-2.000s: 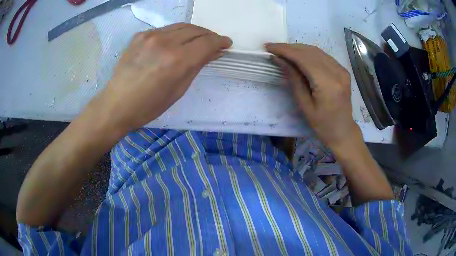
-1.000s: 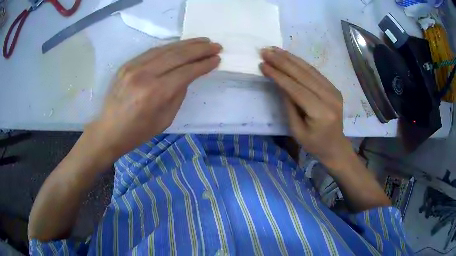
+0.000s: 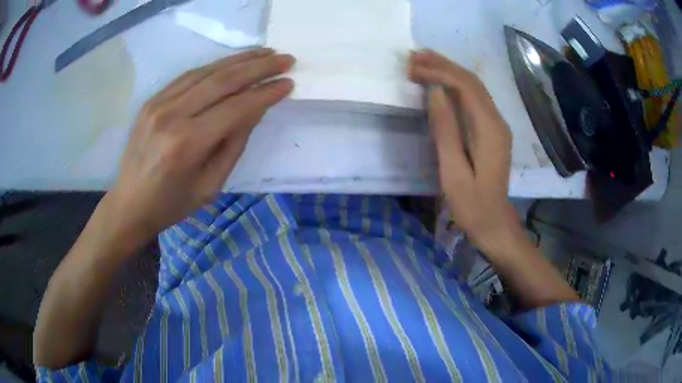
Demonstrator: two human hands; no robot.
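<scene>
A stack of cream cloth pieces (image 3: 340, 52) lies on the white table at the top centre, its far end cut off by the picture's edge. Its near edge runs across between my hands. My left hand (image 3: 198, 123) is at the stack's left edge, thumb and fingertips touching its near left part. My right hand (image 3: 471, 135) is at the right edge, fingertips on the near right corner. Both hands are slightly blurred.
An iron (image 3: 550, 97) with a black block stands at the right, with a yellow beaded thing (image 3: 649, 71) beyond it. A grey metal strip (image 3: 112, 34) and red-handled scissors (image 3: 19, 41) lie at the upper left. White cloth (image 3: 217, 28) lies left of the stack. The table edge (image 3: 321, 185) is near my body.
The layered folded edges seen at the near side two seconds ago are now covered by a flat cream surface. My hands have moved farther apart, to the stack's two sides.
</scene>
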